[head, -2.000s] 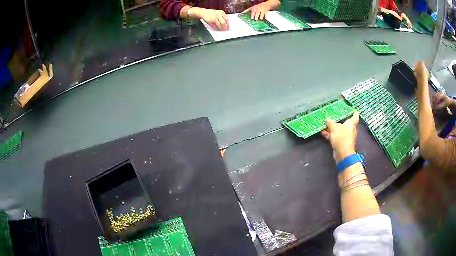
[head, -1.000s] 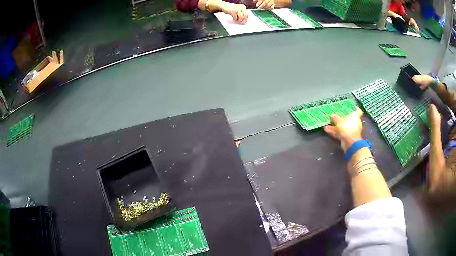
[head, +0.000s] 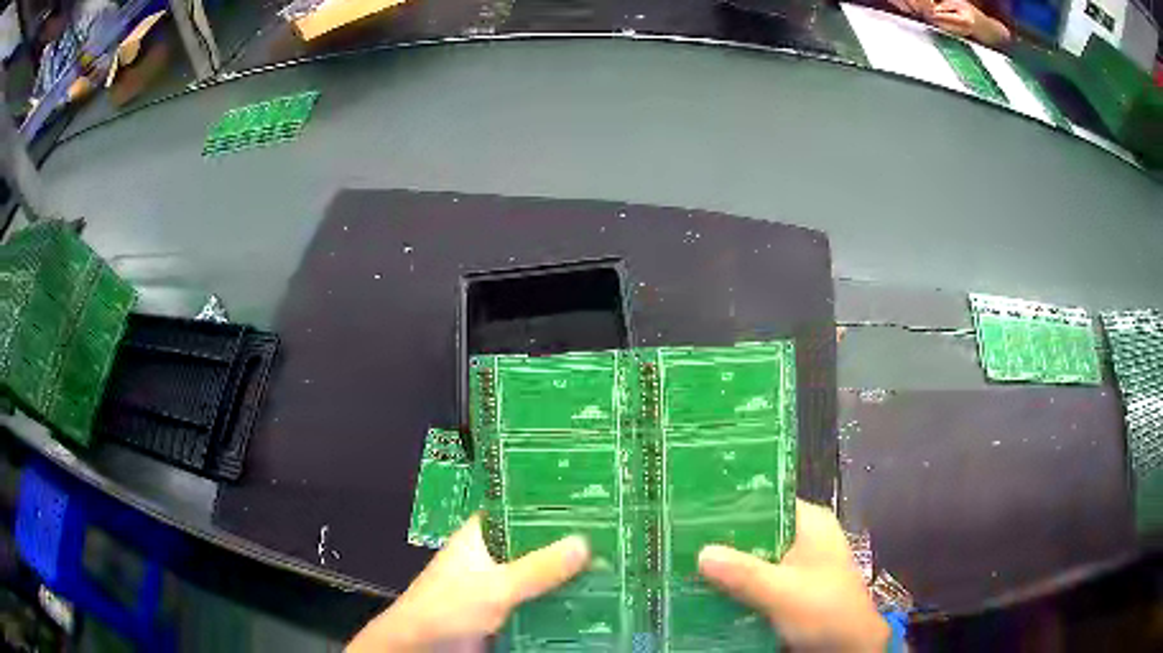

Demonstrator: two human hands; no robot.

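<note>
Two green PCB panels [head: 638,472] are held side by side, upright lengthwise, in front of me. My left hand [head: 491,580] grips their left edge, thumb on the face. My right hand [head: 797,580] grips the right edge, thumb on the face. Both hands are cut off by the bottom edge. Behind the panels, the black bin [head: 548,306] sits on the dark mat [head: 727,274]; its front part is hidden. Another green panel [head: 441,498] lies on the mat, partly covered by the held ones.
A black slotted rack [head: 191,396] and upright green panels [head: 58,325] stand at the left. A panel [head: 262,123] lies at the back left. At the right lie a panel [head: 1037,341] and overlapped panels [head: 1139,383]. A person's hand [head: 963,18] shows at the top right.
The view has turned left. My right hand has left the panel at the right, which lies on the bench. Both hands now hold two panels over the mat.
</note>
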